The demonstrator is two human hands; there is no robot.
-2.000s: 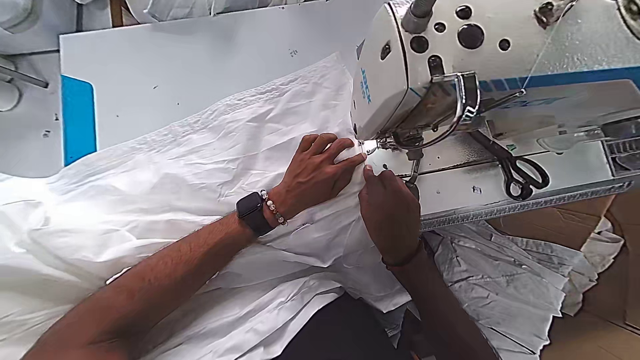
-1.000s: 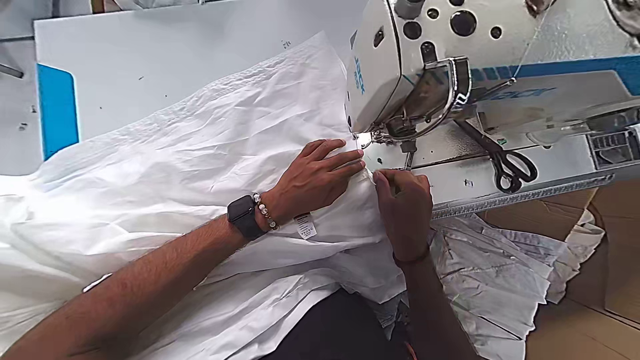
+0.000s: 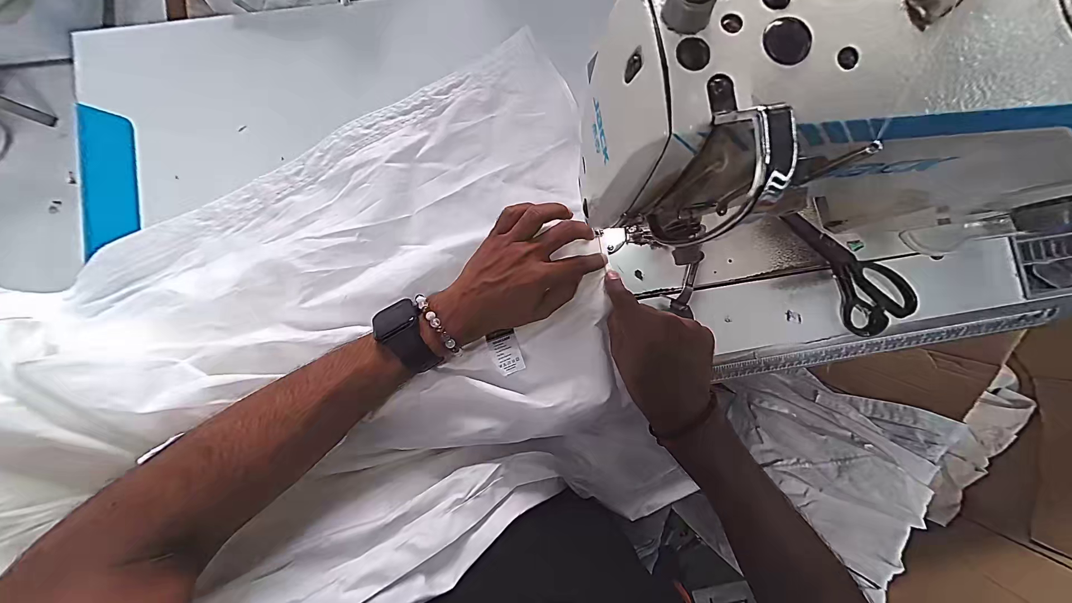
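White fabric (image 3: 402, 184) with a sewn-in label (image 3: 506, 352) spreads over the table and hangs down at the front. My left hand (image 3: 523, 272) lies on it with bent fingers, the fingertips just left of the presser foot (image 3: 615, 239) of a Jack sewing machine (image 3: 636, 109). Just below the foot, my right hand (image 3: 662, 347) pinches the fabric's edge between thumb and finger. The needle area is lit, but the needle itself cannot be made out. The fabric's edge runs close beside the foot.
Black-handled scissors (image 3: 875, 297) lie on the machine bed, right of the needle area. A measuring tape strip (image 3: 888, 342) runs along the table's front edge. Below it are gathered pale fabric (image 3: 837, 461) and brown cardboard (image 3: 963, 553). The white tabletop (image 3: 209, 109) extends at the upper left.
The label on the fabric, out of sight two seconds ago, shows below my left wrist. My hands stay beside the presser foot, and the right still pinches the edge.
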